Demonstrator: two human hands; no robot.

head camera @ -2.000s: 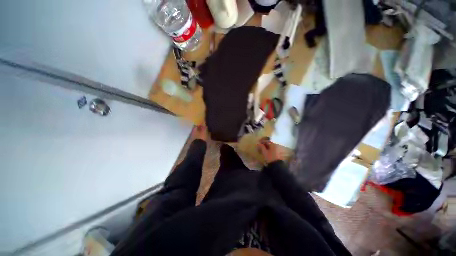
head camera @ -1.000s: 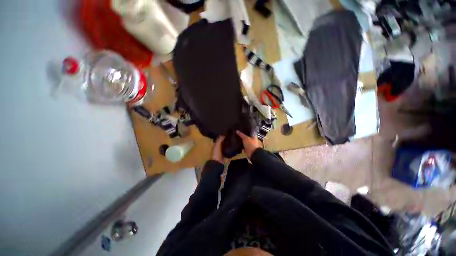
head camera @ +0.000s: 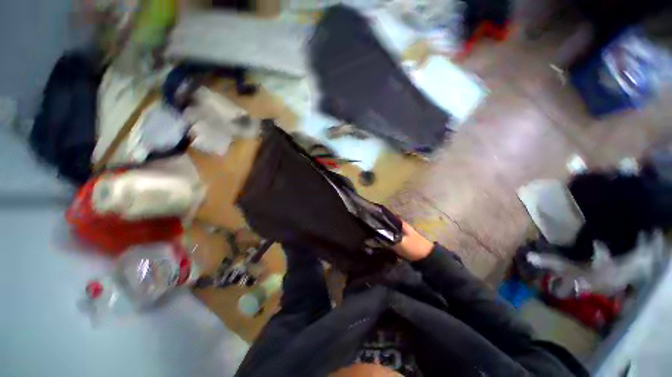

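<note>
A dark brown-black cut panel (head camera: 298,199) is held in front of my body, partly over the wooden table, its far end pointing up and left. My right hand (head camera: 414,243) is shut on the panel's near right edge, where a pale, shiny edge shows. My left hand is hidden beneath or behind the panel; only its dark sleeve (head camera: 306,280) shows. A second, dark grey cut panel (head camera: 376,81) lies on the table beyond, on pale sheets. The picture is blurred.
The wooden table (head camera: 401,184) holds a plastic bottle (head camera: 151,272) on its left, a red item (head camera: 125,228) with a cream cone and striped scraps (head camera: 239,269). Scissors are partly hidden by the panel. A blue container (head camera: 615,70) and dark piles (head camera: 619,206) are on the floor at right.
The view has turned to the right. The dark panel has come off the table's surface towards me and is tilted. My left hand has gone out of sight behind it.
</note>
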